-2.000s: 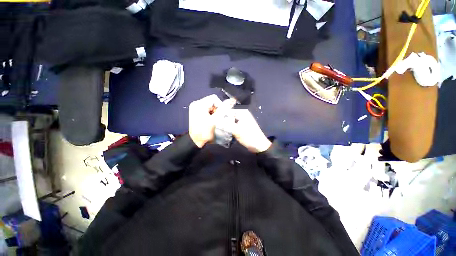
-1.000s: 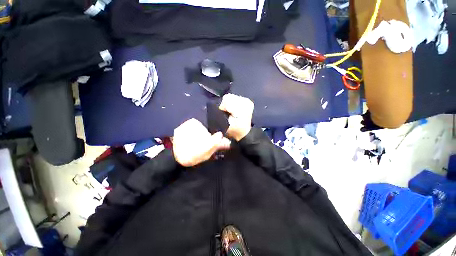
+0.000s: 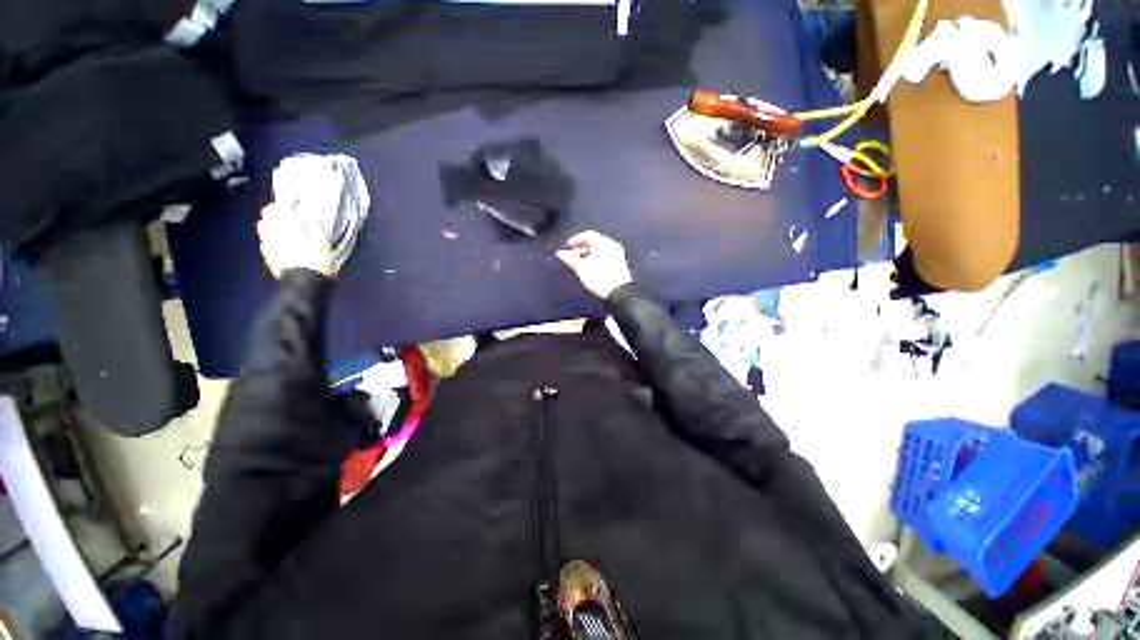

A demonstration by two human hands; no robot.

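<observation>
The stack of pale pieces (image 3: pixel 338 188) lies at the left of the navy table (image 3: pixel 425 300). My left hand (image 3: pixel 298 240) is on the near edge of this stack; whether its fingers grip a piece cannot be told. The loose heap of black pieces (image 3: pixel 531 188) lies at the centre, with a small grey patch showing. My right hand (image 3: pixel 595 261) is just to the right and near side of the heap, fingers bent together; whether they hold anything is too small to tell.
The steam iron (image 3: pixel 731 138) rests at the right, with red and yellow scissors (image 3: pixel 865 170) beside it. A tan sleeve board (image 3: pixel 956 188) stands further right, a dark grey one (image 3: pixel 113 325) at left. Black panels (image 3: pixel 425 50) lie at the far side. Blue crates (image 3: pixel 1000 506) are on the floor.
My left hand has moved from in front of my body to the pale stack. My hands are apart. The black piece seen between them is no longer there. The view has shifted slightly.
</observation>
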